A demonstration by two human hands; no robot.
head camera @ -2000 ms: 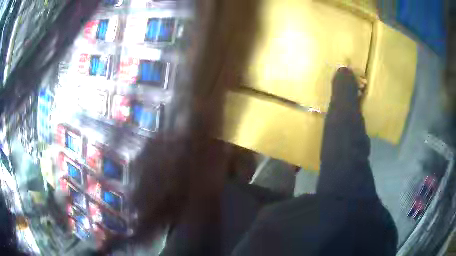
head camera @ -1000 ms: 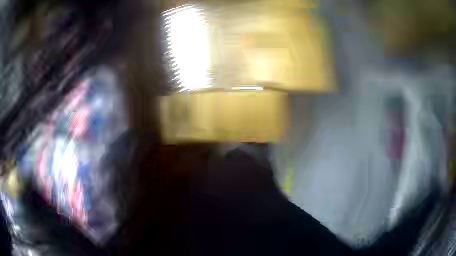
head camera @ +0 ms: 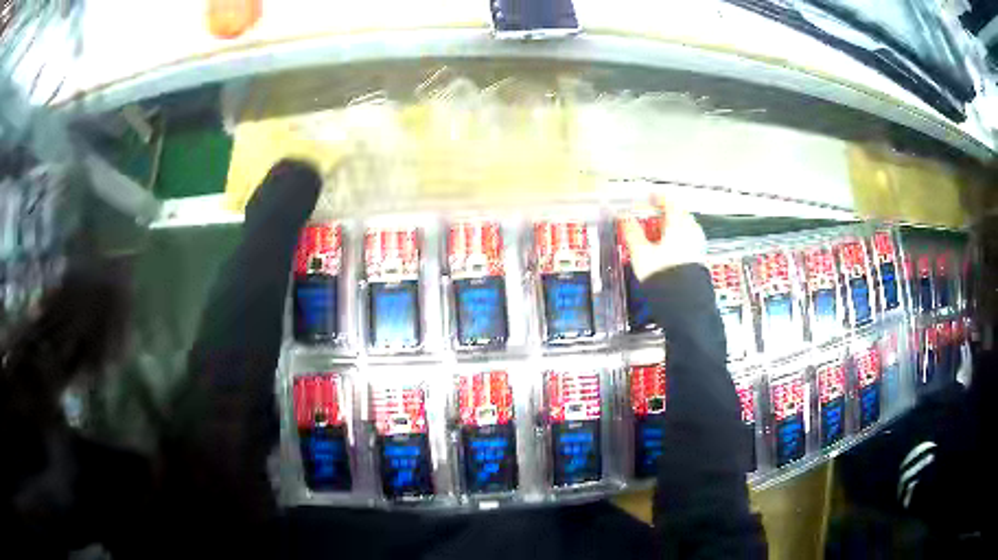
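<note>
A large clear blister tray (head camera: 438,359) lies in front of me with two rows of five pockets. Red-topped, blue-black product units (head camera: 482,287) sit upright in them. My right hand (head camera: 673,243) is at the top right pocket, its fingers over the top of the unit there; whether it grips it is unclear. My left sleeve (head camera: 257,246) reaches past the tray's left edge to the heap of clear plastic inserts (head camera: 383,164) behind it. My left hand is washed out against that heap, and its fingers cannot be made out.
Overlapping filled trays (head camera: 777,366) lie at right. A tan cardboard sheet (head camera: 268,148) lies under the inserts. The white shelf edge (head camera: 361,63) runs across above, with a smartphone (head camera: 534,15) and an orange item (head camera: 233,15) on it. A person's dark sleeve (head camera: 947,454) with white stripes is at lower right.
The view has swung from the yellow cartons back to the bench and tray. My right hand now shows at the tray's top right, and my left arm is stretched out at left.
</note>
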